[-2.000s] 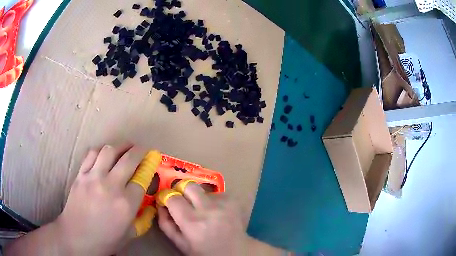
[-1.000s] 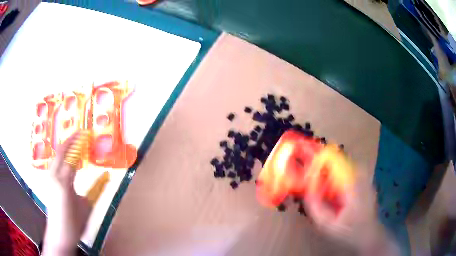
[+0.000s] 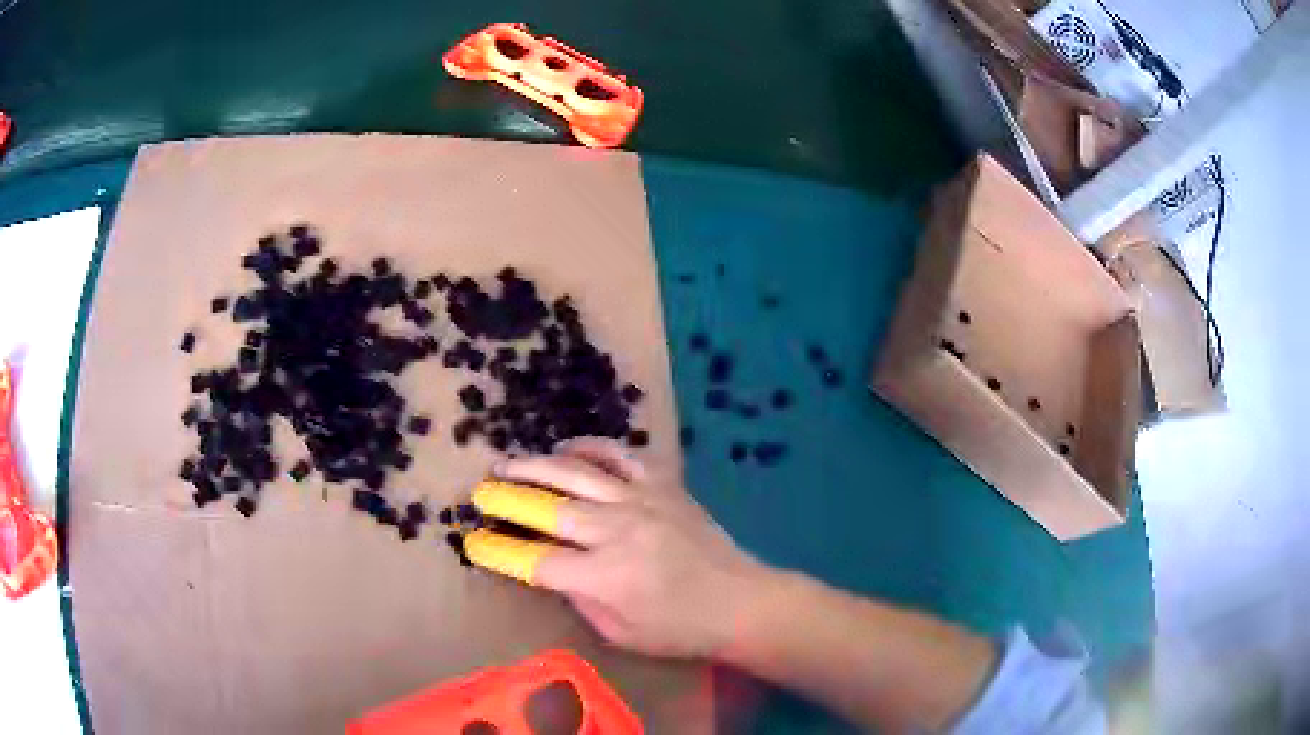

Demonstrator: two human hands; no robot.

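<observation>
My right hand (image 3: 618, 539) lies palm down at the lower right edge of a loose heap of black square pads (image 3: 323, 359). Its two yellow-cotted fingertips touch pads there; whether a pad is gripped I cannot tell. The heap is spread on a tan cardboard sheet (image 3: 287, 603). An orange-red housing (image 3: 503, 701) with round holes shows at the bottom, cut off by the picture's edge. My left hand is not in view.
Another orange housing (image 3: 549, 82) lies behind the cardboard. Part of one lies on the white sheet (image 3: 50, 287) at left. Stray pads dot the green surface (image 3: 833, 531). At right stands a tilted open carton (image 3: 991, 359) with several pads inside, beside a pale shelf frame (image 3: 1207, 122).
The view has swung back right. My left hand, earlier over the housings on the white sheet, has left the picture. My right hand has let go of its housing and is now at the pads.
</observation>
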